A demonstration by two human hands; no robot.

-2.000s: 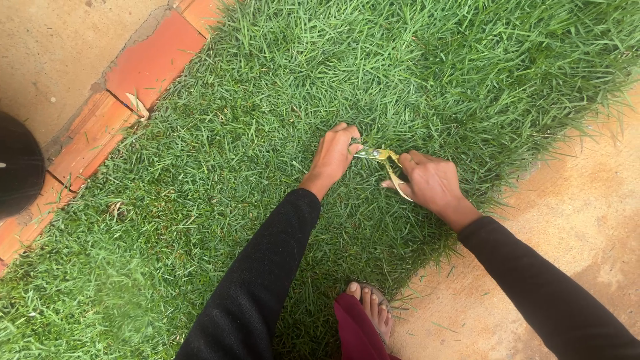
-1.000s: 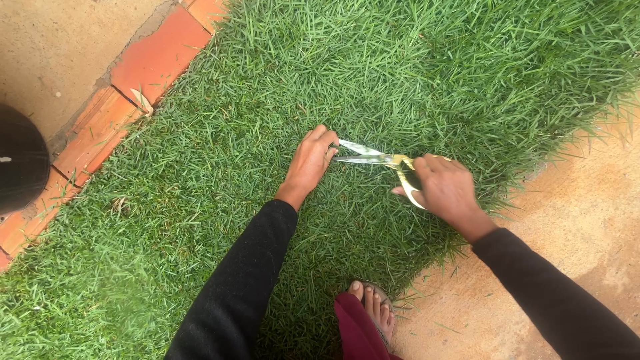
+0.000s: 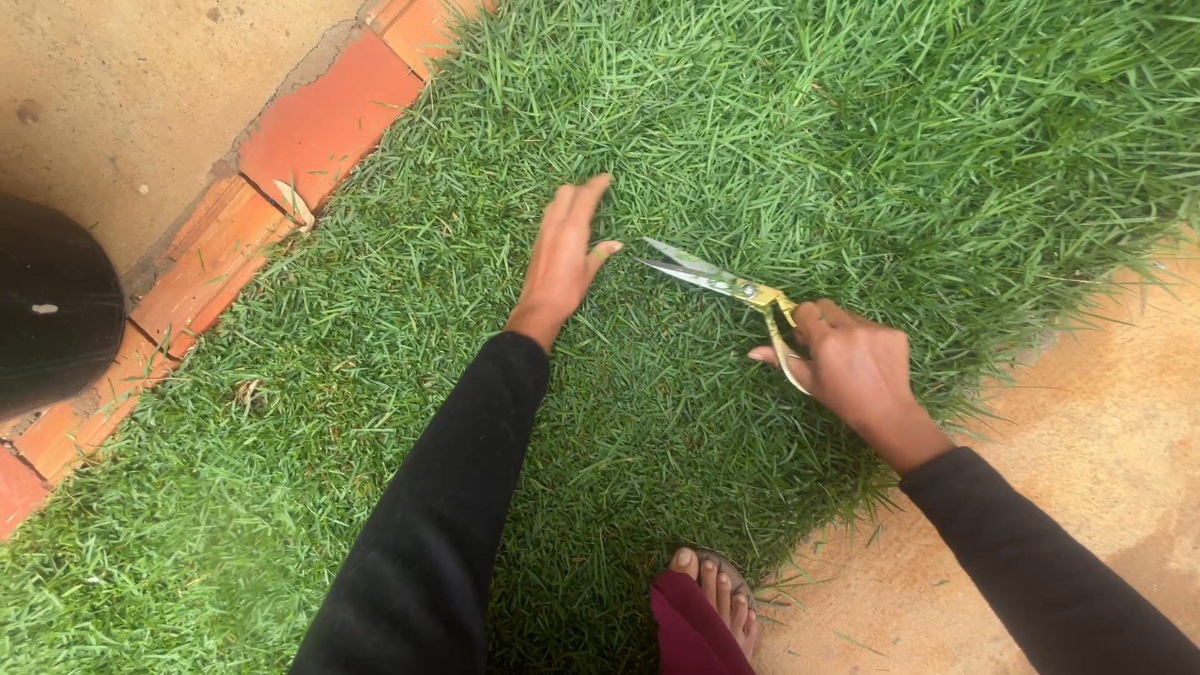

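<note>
My right hand point(image 3: 858, 366) grips the gold-coloured handles of a pair of scissors point(image 3: 731, 284), right of the middle. The steel blades point left and stand slightly apart just above the grass point(image 3: 637, 431). Left of the blade tips is my left hand point(image 3: 560, 258), its thumb spread from the fingers and nothing held in it. The grass looks longer at the upper right and shorter around my left hand and below.
A border of orange bricks point(image 3: 328, 112) edges the grass at the left, with a black round container point(image 3: 56, 309) beside it. Tan paving point(image 3: 1078, 441) lies at the right. My sandalled foot point(image 3: 717, 591) is at the bottom, below a maroon garment.
My left hand was closed by the blade tips one second ago; now its fingers are spread and it is apart from them. The scissor blades are closer together than one second ago.
</note>
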